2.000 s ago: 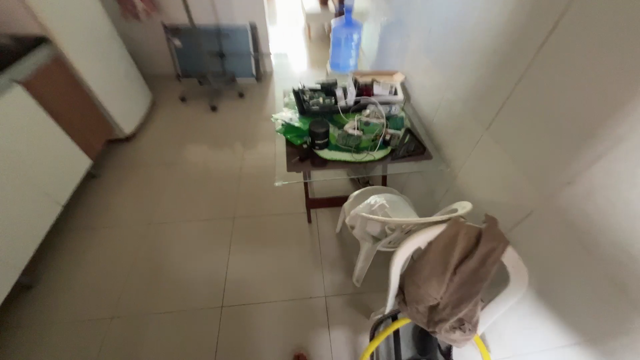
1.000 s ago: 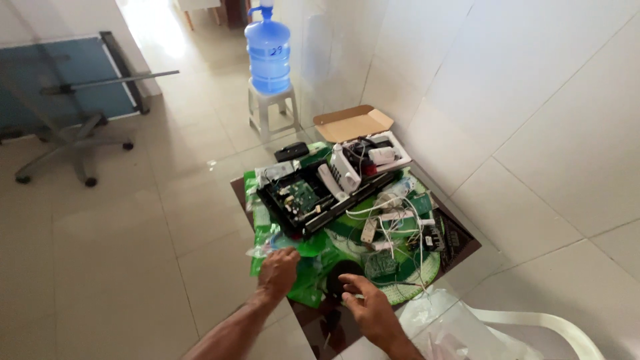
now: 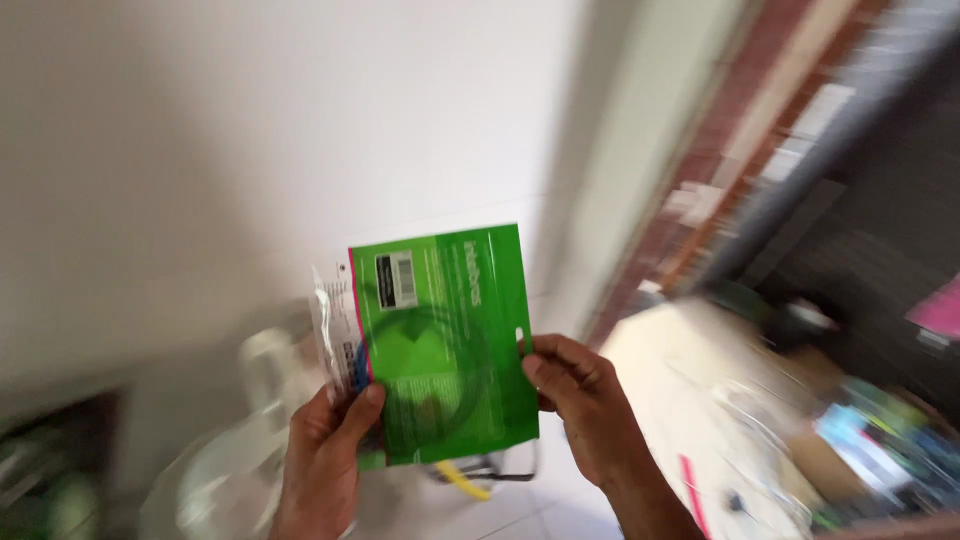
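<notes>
A green plastic packet [image 3: 442, 345], printed and partly see-through, is held up in front of me by both hands. My left hand [image 3: 330, 442] pinches its left edge, thumb on the face, beside a clear strip with small print. On the right, my right hand [image 3: 574, 397] grips the packet's edge near its hang hole between thumb and fingers. A dark ring shape shows faintly through the face, perhaps a coiled cable. The packet's upper left bears a barcode label.
Behind the packet are a blurred white plastic chair [image 3: 262, 420] and a yellow curved piece [image 3: 463, 481]. To the right stands a pale table [image 3: 675, 375] with loose cables and colourful packets. A dark opening with a reddish-brown frame [image 3: 720, 172] is beyond it; a pale wall [image 3: 360, 112] rises ahead.
Both hands were low over the table of electronics; now they hold up the green packet. The view has swung strongly to a wall and another table.
</notes>
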